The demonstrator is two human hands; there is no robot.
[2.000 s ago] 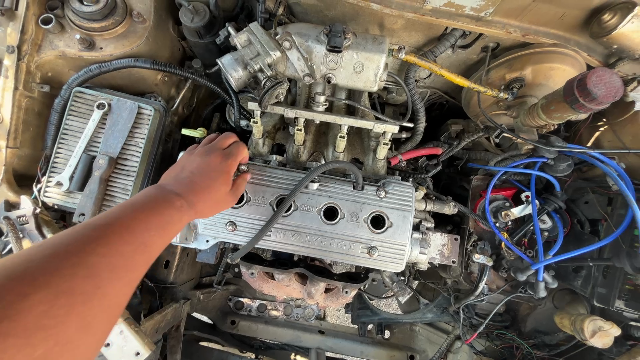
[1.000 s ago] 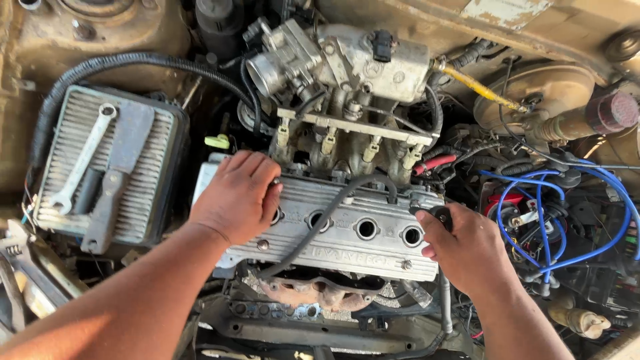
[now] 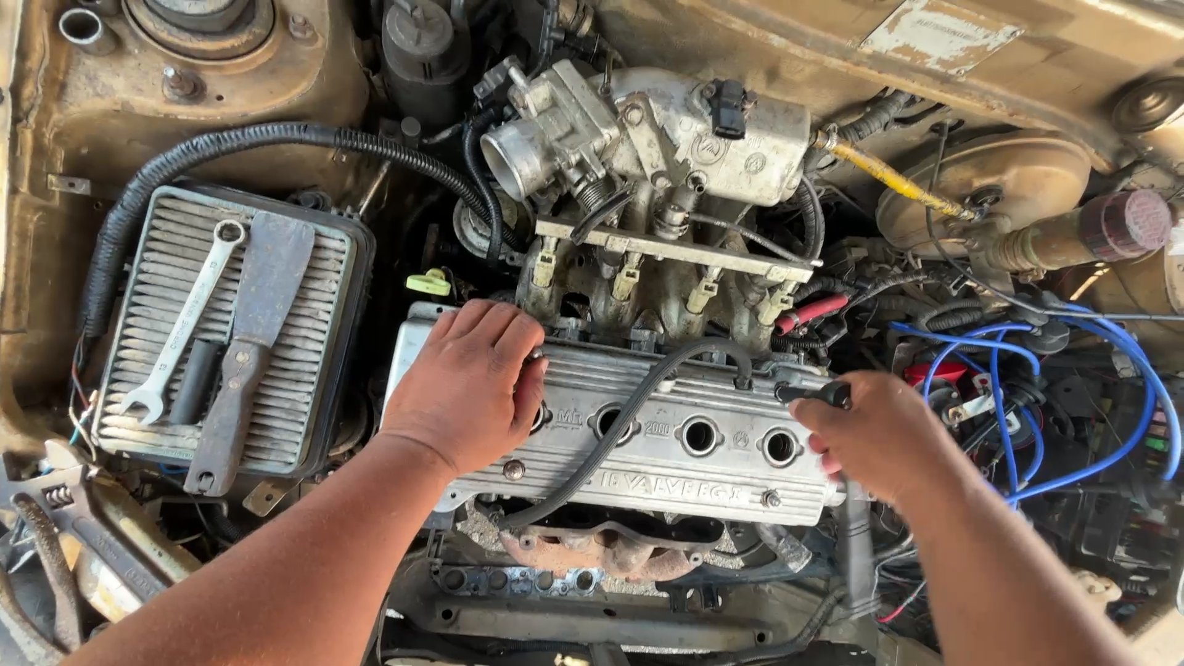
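An aluminium valve cover [image 3: 647, 462] lies on the engine, with round plug holes along it. My left hand [image 3: 472, 379] rests on its left end, fingers curled; a small dark tip shows between thumb and forefinger, but whether it is held cannot be told. At the cover's upper right corner, my right hand [image 3: 874, 430] grips a black-handled tool [image 3: 828, 396], its end against the cover; the tool's kind is unclear. A black rubber hose [image 3: 638, 393] loops over the cover between my hands. Above stands the intake manifold [image 3: 717, 139] with its fuel rail [image 3: 675, 248].
At left, a combination wrench [image 3: 191, 314], a putty knife [image 3: 254, 324] and a black cylinder [image 3: 196, 382] lie on a pleated air filter [image 3: 319, 370]. An adjustable wrench [image 3: 102, 532] is at lower left. Blue cables [image 3: 1008, 416] loop at right, below the brake booster [image 3: 985, 194].
My right hand, not in view two seconds ago, came in at the cover's right side with the dark tool one second ago and is still there. My left hand stays at the cover's left end.
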